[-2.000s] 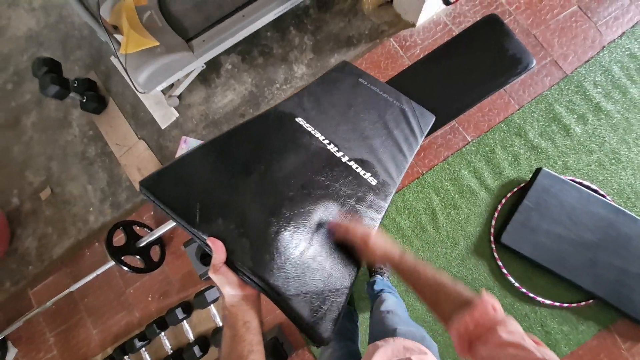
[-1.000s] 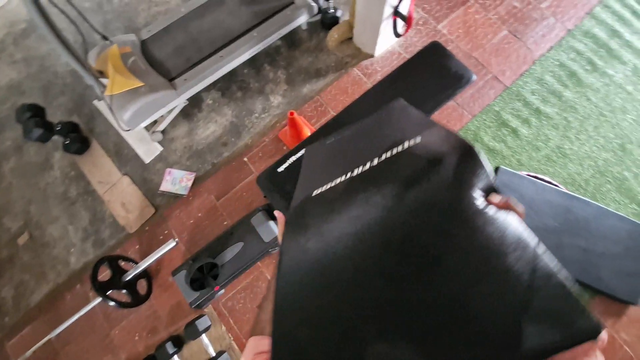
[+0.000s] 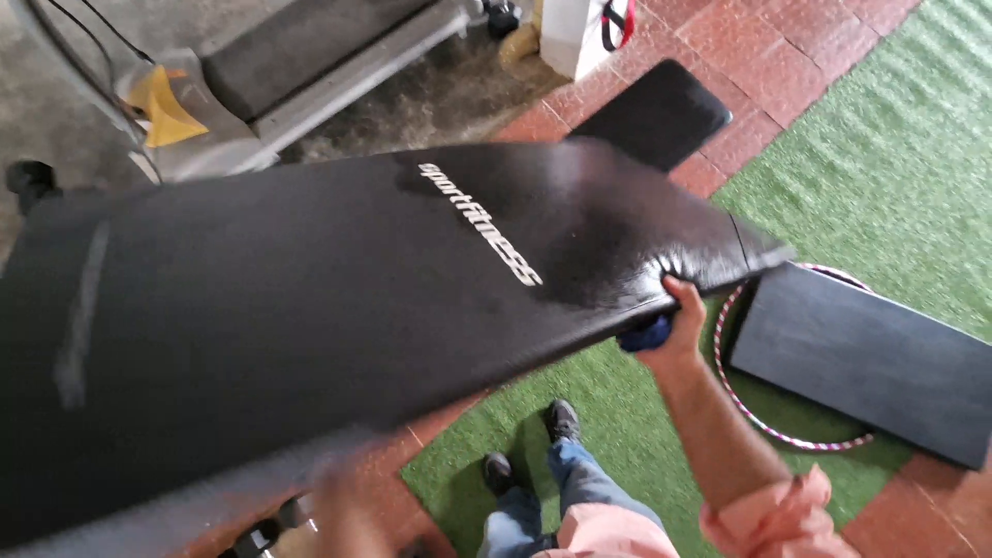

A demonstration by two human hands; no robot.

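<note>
A black padded exercise mat [image 3: 310,294] with white "sportfitness" lettering spans the left and middle of the view, raised above the floor. Near its right end, my right hand [image 3: 682,318] grips the lower edge, thumb on top and fingers underneath. Something dark blue [image 3: 645,335] is bunched below the mat at that hand. My left hand [image 3: 341,480] is a blur at the mat's lower edge; whether its fingers hold the mat cannot be made out.
A treadmill [image 3: 333,85] stands at upper left. Behind the mat lies a black pad [image 3: 659,116] on red tiles. At right, a dark board [image 3: 868,356] rests over a striped hoop [image 3: 728,387] on green turf [image 3: 852,155]. Dumbbells [image 3: 260,535] sit at lower left.
The mat has gone from a compact, folded-looking shape to a long one reaching the left edge of the view. My right hand now shows on its near edge.
</note>
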